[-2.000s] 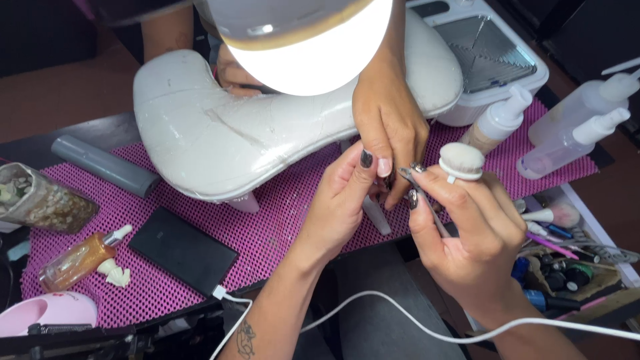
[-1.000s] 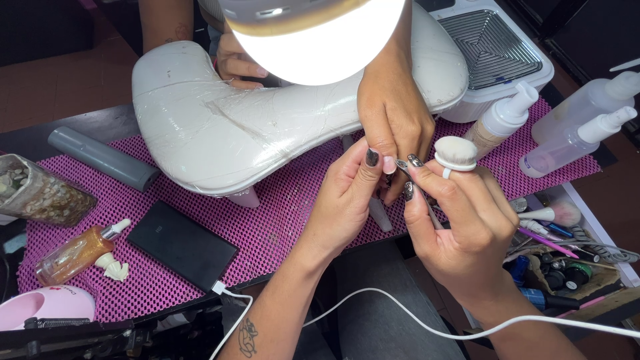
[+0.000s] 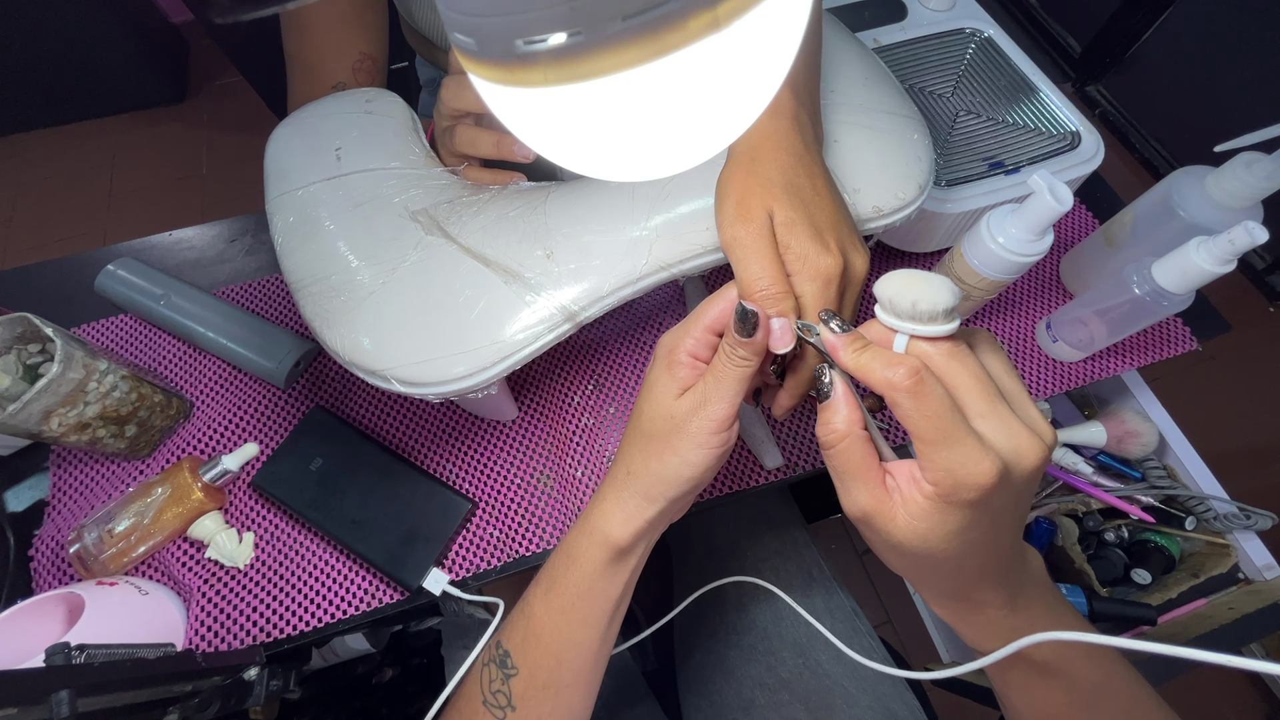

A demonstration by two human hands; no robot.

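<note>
My left hand (image 3: 690,400) pinches a finger of another person's hand (image 3: 795,230), which lies over the edge of a white, film-wrapped armrest (image 3: 480,260). In my right hand (image 3: 930,440) are metal cuticle nippers (image 3: 850,385), their tips beside the nail of that finger. A round white brush (image 3: 915,300) on a ring sits on a finger of my right hand. The other person's second hand (image 3: 480,130) rests behind the armrest, partly hidden by a bright lamp (image 3: 640,90).
Pump bottles (image 3: 1010,235) and a white dust collector (image 3: 985,105) stand at the right. An open drawer (image 3: 1190,430) holds brushes and small bottles. On the pink mesh mat (image 3: 540,450) are a black power bank (image 3: 365,495), grey cylinder (image 3: 205,320) and dropper bottle (image 3: 150,515). A white cable (image 3: 800,610) crosses my right forearm.
The nippers and my right hand have shifted slightly about the held finger. My left hand keeps its hold.
</note>
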